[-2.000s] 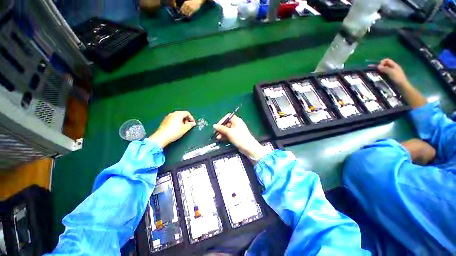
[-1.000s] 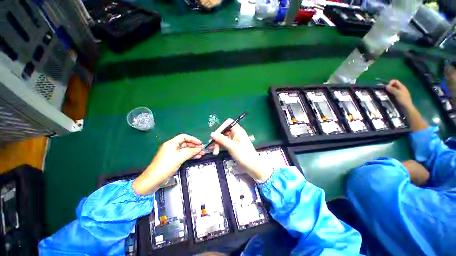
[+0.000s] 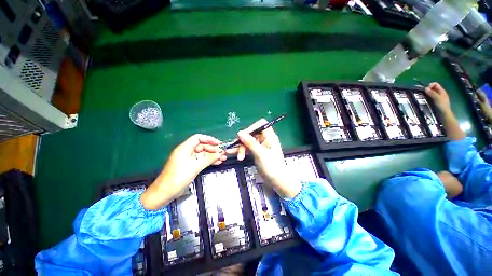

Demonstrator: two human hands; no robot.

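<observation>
My right hand (image 3: 261, 153) holds dark tweezers (image 3: 261, 129), their tip pointing left at my left fingertips. My left hand (image 3: 189, 164) pinches something tiny, barely visible, at the tweezer tip. Both hands are above the far edge of a black foam tray (image 3: 207, 263) that holds phone frames in slots. One phone frame (image 3: 226, 207) shows an orange flex cable (image 3: 221, 226). My hands and sleeves cover parts of the tray. A pile of loose small parts (image 3: 232, 119) lies on the green mat beyond my hands.
A clear plastic cup (image 3: 147, 115) of whitish bits stands at left. A grey perforated cabinet (image 3: 38, 70) is at far left. Another tray (image 3: 377, 143) lies at right, with a neighbouring person's hand (image 3: 439, 99) at its end. A plastic-wrapped post (image 3: 402, 56) rises behind it.
Both hands have moved from beside the loose parts back to the tray's far edge and come together. The tweezer tip now meets my left fingertips. The camera view has shifted.
</observation>
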